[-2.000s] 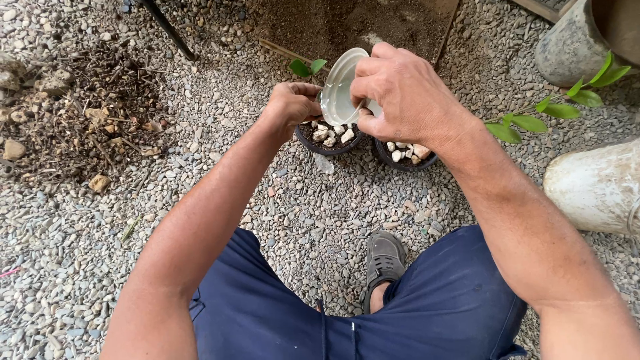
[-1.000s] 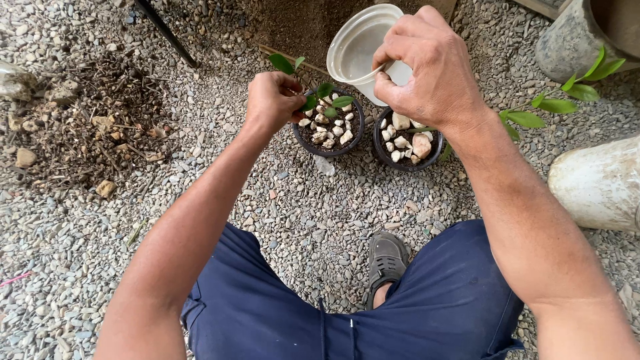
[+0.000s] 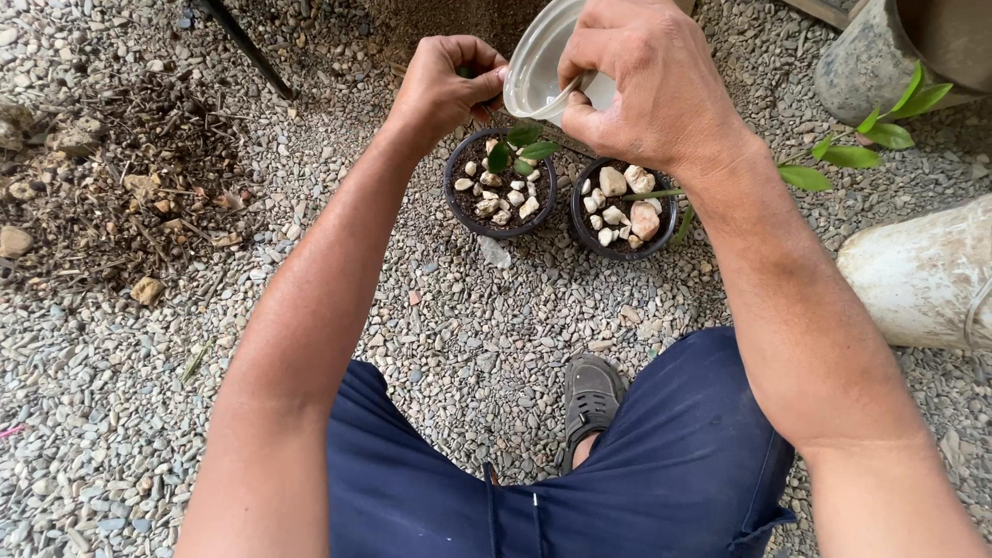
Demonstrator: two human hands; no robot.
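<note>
My right hand [image 3: 643,85] grips the rim of a translucent plastic tub [image 3: 535,66], tilted above two round dark plant pots. My left hand [image 3: 449,85] is at the tub's left edge, above the left pot; its thumb and fingertips are close together, and whether they hold a stem or leaf cannot be told. The left pot [image 3: 457,208] holds dark soil, pale stones [image 3: 528,207] and a small plant with green leaves [image 3: 524,133]. In the right pot [image 3: 589,238] lie larger pale stones [image 3: 644,220] around a green stem that leans right, under my right wrist.
A long leafy stem [image 3: 841,151] reaches right, toward a grey bucket [image 3: 860,70]. Below that bucket lies a dirty white container [image 3: 922,271]. At the left is a heap of dark mulch [image 3: 139,186] on the gravel, near a thin black leg [image 3: 248,46]. My shoe [image 3: 593,399] stands below the pots.
My left hand has moved from low at the left pot's edge up toward the tub. The tub was over the left pot two seconds ago, then tilted up and away, uncovering both pots' stones.
</note>
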